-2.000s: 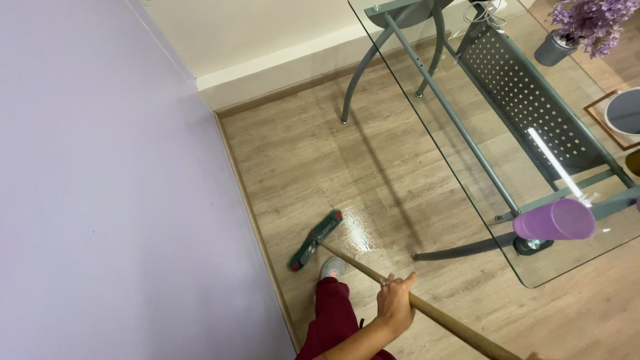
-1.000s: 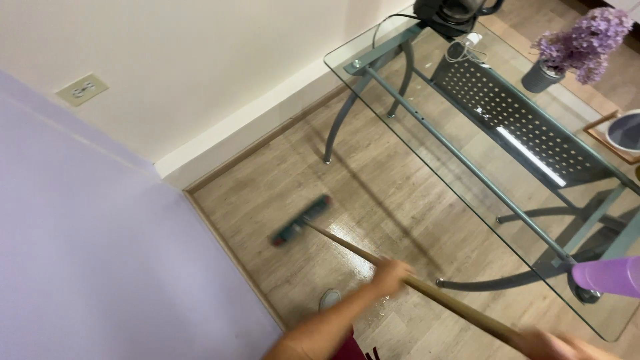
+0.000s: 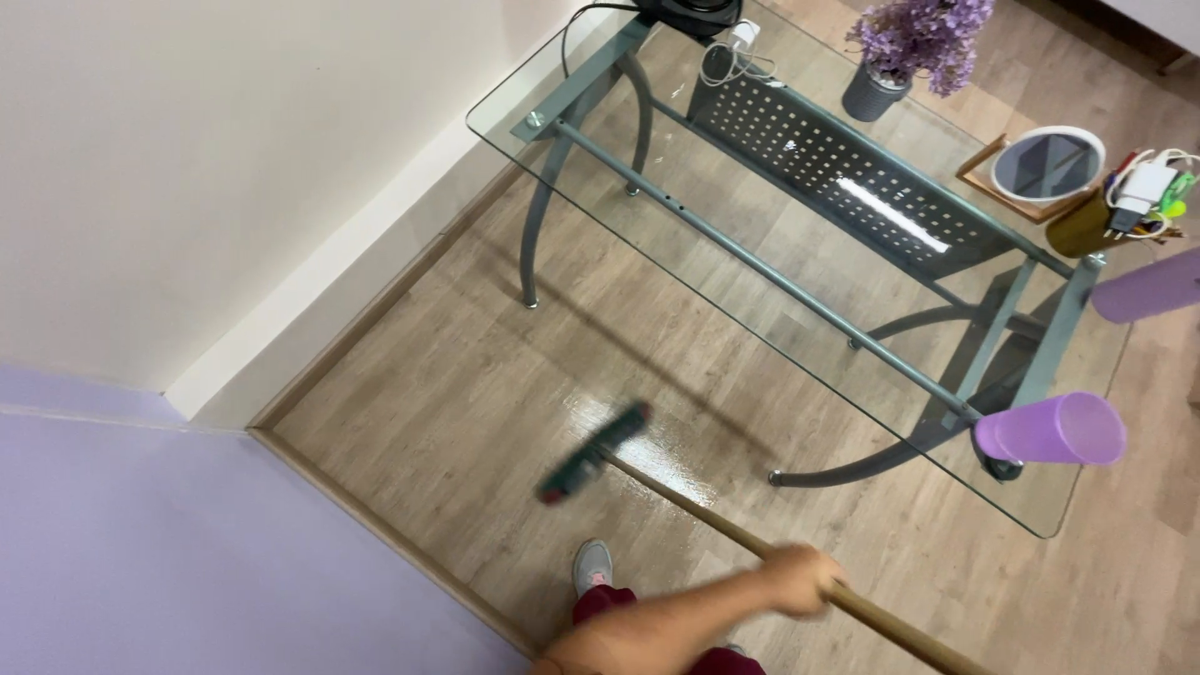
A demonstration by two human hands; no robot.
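My left hand [image 3: 802, 581] is closed around the wooden handle of a push broom [image 3: 684, 502], partway along the stick. The broom's dark green head with red ends, slightly blurred, rests on the wood-look floor near a shiny, wet-looking patch [image 3: 670, 464]. From the hand, the handle runs on to the bottom edge at the right. My right hand is out of the frame. A grey shoe [image 3: 592, 566] and dark red trousers show below the broom head.
A glass-topped desk [image 3: 750, 272] with curved metal legs [image 3: 534, 234] stands right of the broom. It bears purple cups [image 3: 1050, 429], a flower pot [image 3: 877, 92], a round mirror [image 3: 1048, 164] and a pen holder [image 3: 1073, 225]. Walls with a baseboard [image 3: 328, 291] meet at the left.
The broom head has moved away from the wall corner toward the desk side. My right hand, on the handle's upper part one second ago, has left the view. The view has shifted.
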